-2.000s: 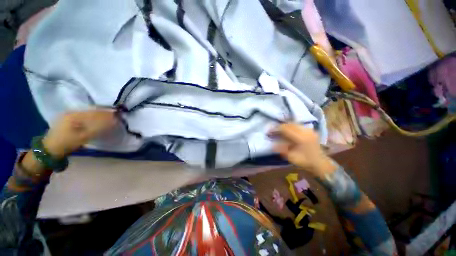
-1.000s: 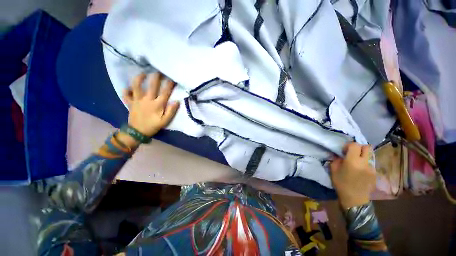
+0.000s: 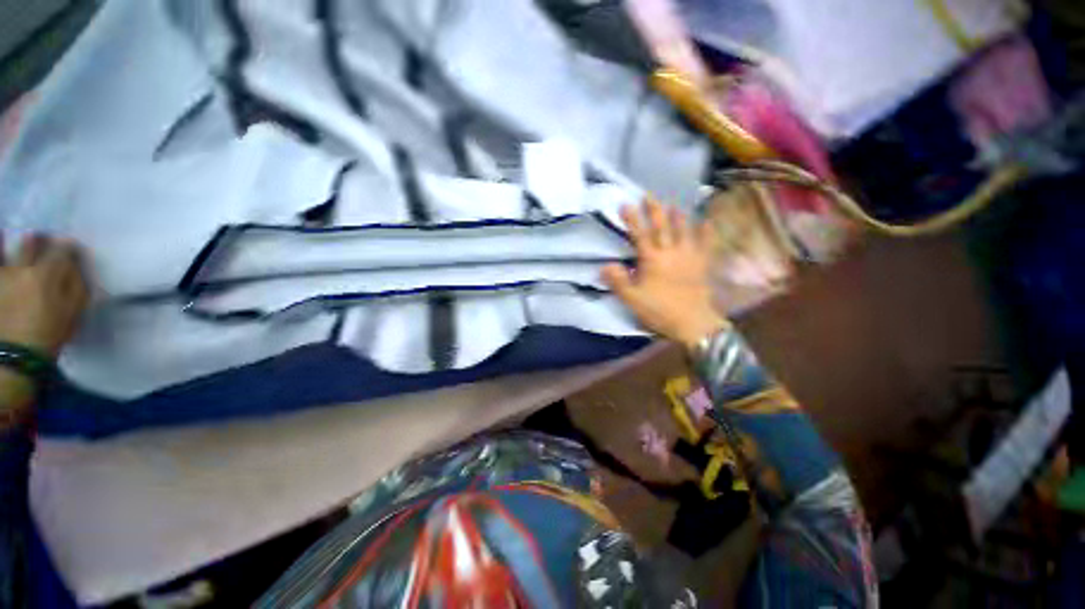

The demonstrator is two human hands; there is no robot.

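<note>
The light garment piece (image 3: 393,321) lies over the navy padded board (image 3: 274,387). A long strip with dark-edged seam allowances (image 3: 405,264) lies flat and opened across its near part. My right hand (image 3: 669,271) rests on the strip's right end with fingers spread. My left hand (image 3: 42,297) is on the cloth at the left edge of the picture, partly cut off and blurred; its fingertips are hard to make out. The iron's orange-yellow handle (image 3: 714,115) shows beyond my right hand; its plate is not clearly seen.
The yellowish hose (image 3: 916,226) curves right from the iron. A pink-red pad (image 3: 779,125) lies beside the handle. A pale cloth stack (image 3: 833,60) is at the upper right. The pale pink table cloth (image 3: 238,470) shows in front. Yellow and black scraps (image 3: 714,470) lie on the floor.
The strip now lies straighter and flatter. My right hand has opened from its pinch on the strip's end. My left hand has moved left across the cloth. The camera view has shifted.
</note>
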